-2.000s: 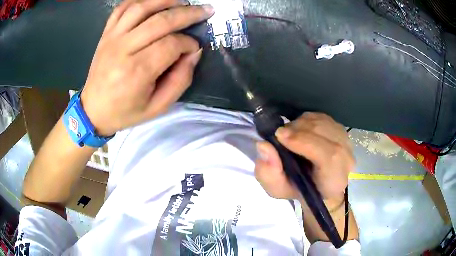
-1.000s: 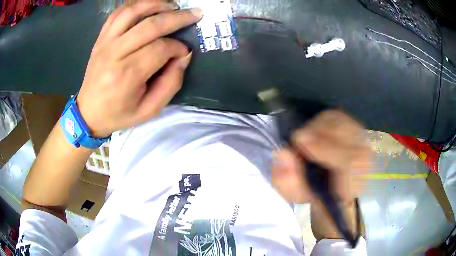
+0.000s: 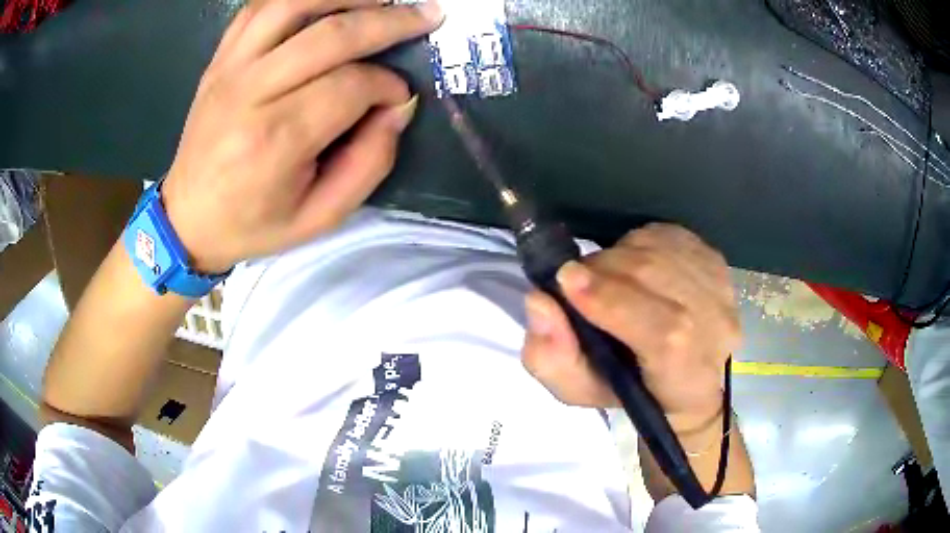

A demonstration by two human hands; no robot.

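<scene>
A blue-and-white circuit board lies flat on the dark mat at the top middle. My left hand is left of it, palm down, with a fingertip on the board's upper left part. My right hand is closed on the black handle of a soldering iron. The iron's tip is at the board's lower left edge; whether it touches cannot be told. A thin red wire runs from the board to a small white dumbbell-shaped part on the mat.
Loose silvery strands lie on the mat at the right. Silvery scraps lie at the top right, and a black cord hangs over the mat's edge. Red items show at the top left. Below are a cardboard box and a white grid tray.
My right hand and the iron moved away to the right, then came back, and the tip is at the board's lower edge again. The board shifted slightly left, then back right with my left hand.
</scene>
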